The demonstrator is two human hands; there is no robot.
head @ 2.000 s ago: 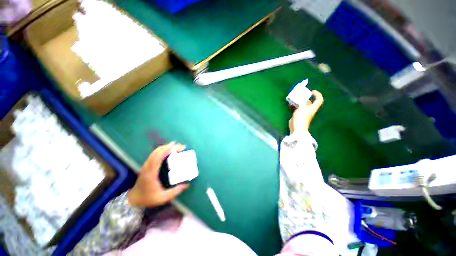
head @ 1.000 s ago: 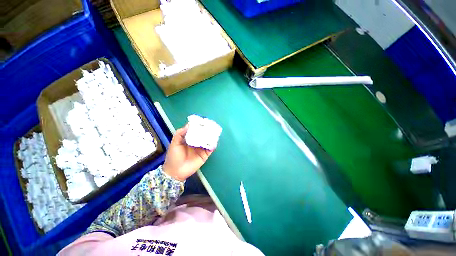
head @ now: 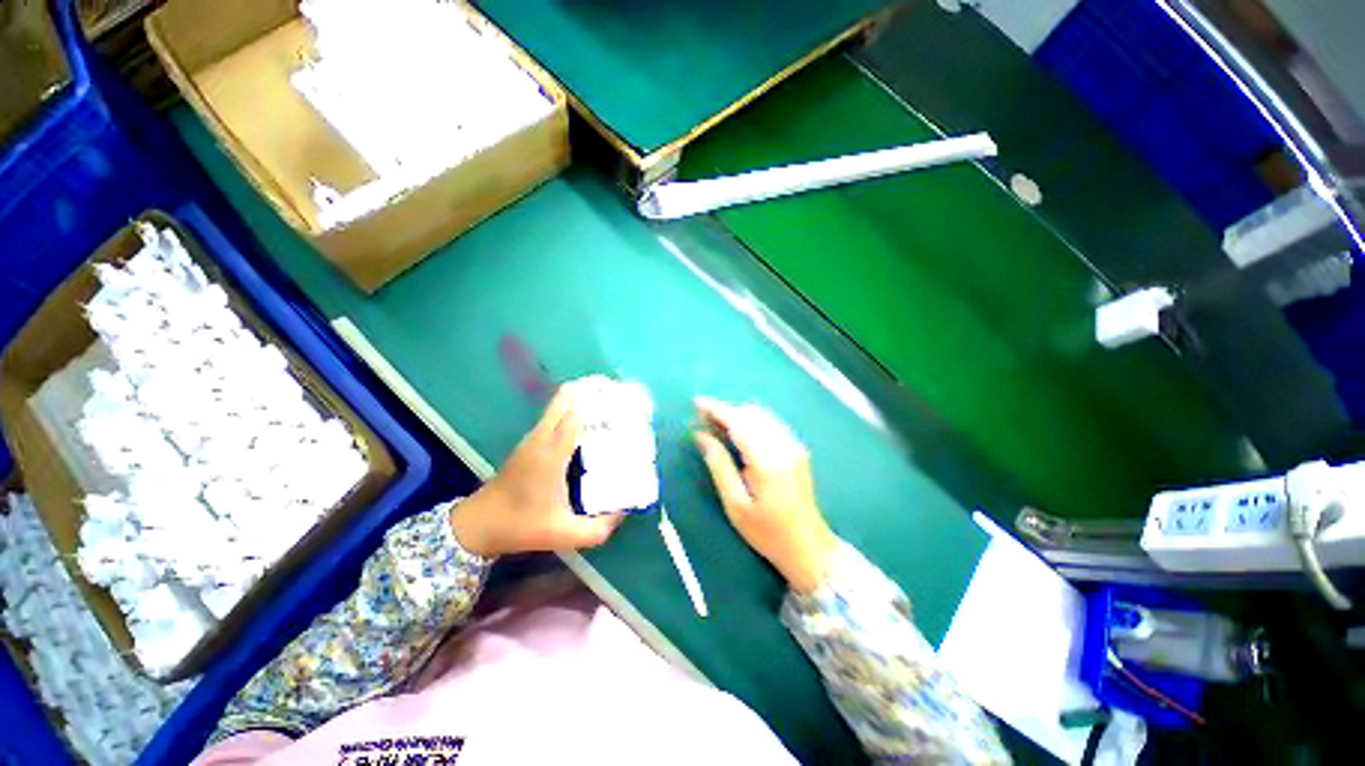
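Note:
My left hand [head: 527,494] holds a white plastic housing [head: 618,449] above the green bench mat [head: 494,322], with fingers and thumb around its left side. My right hand [head: 756,482] is just to the right of it, bare, fingers curled towards the housing but not touching it; I see nothing held in it. The white pen-like tool [head: 683,563] lies on the mat below and between my hands. A white unit [head: 1133,317] lies alone at the far side of the green belt [head: 958,285].
A cardboard parts tray [head: 449,195] with white parts stands at upper left. A blue tote [head: 401,449] at left holds cartons of white parts. A white bar [head: 823,175] slants across the belt. White paper [head: 1018,636], a small blue tray [head: 1100,659] and a power strip [head: 1220,516] are right.
My right hand has come back into view over the mat, beside the housing; two seconds ago it held a white unit over the belt. My left hand still holds the housing. The view has shifted.

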